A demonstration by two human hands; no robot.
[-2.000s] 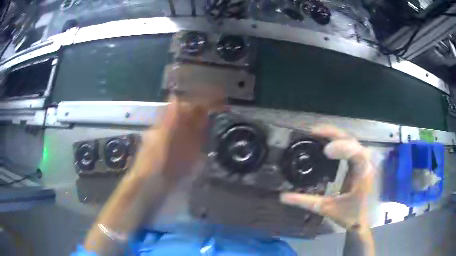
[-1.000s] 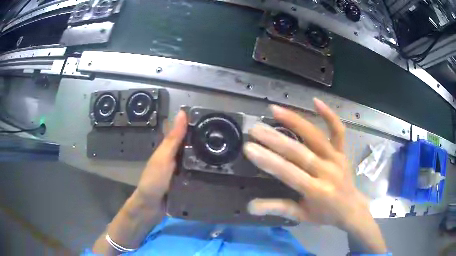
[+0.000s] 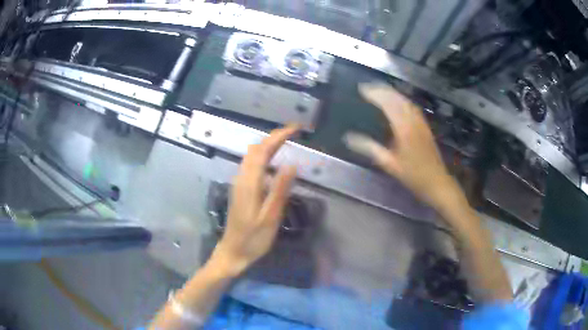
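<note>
A pale silvery carrier fixture [image 3: 261, 97] with two round units lies on the green belt. My left hand [image 3: 254, 203] is open, its fingertips near the fixture's lower edge; touching or not cannot be told. My right hand [image 3: 409, 145] is open and empty over the belt, right of that fixture, with pale coverings on its fingertips. A dark carrier fixture [image 3: 290, 261] lies on the bench, partly hidden behind my left hand. Another dark fixture [image 3: 429, 280] lies at the lower right, blurred and partly behind my right forearm.
Dark fixtures [image 3: 516, 190] are on the belt at the right, partly behind my right arm. The silver side rail [image 3: 354, 184] runs between belt and bench. A blue bin [image 3: 558, 300] and crumpled clear or white piece [image 3: 530, 283] are at the lower right.
My hands have let go of the dark fixture and moved up to the belt. A dark fixture now lies at the lower right of the bench. The view has turned, and the pale fixture is more central.
</note>
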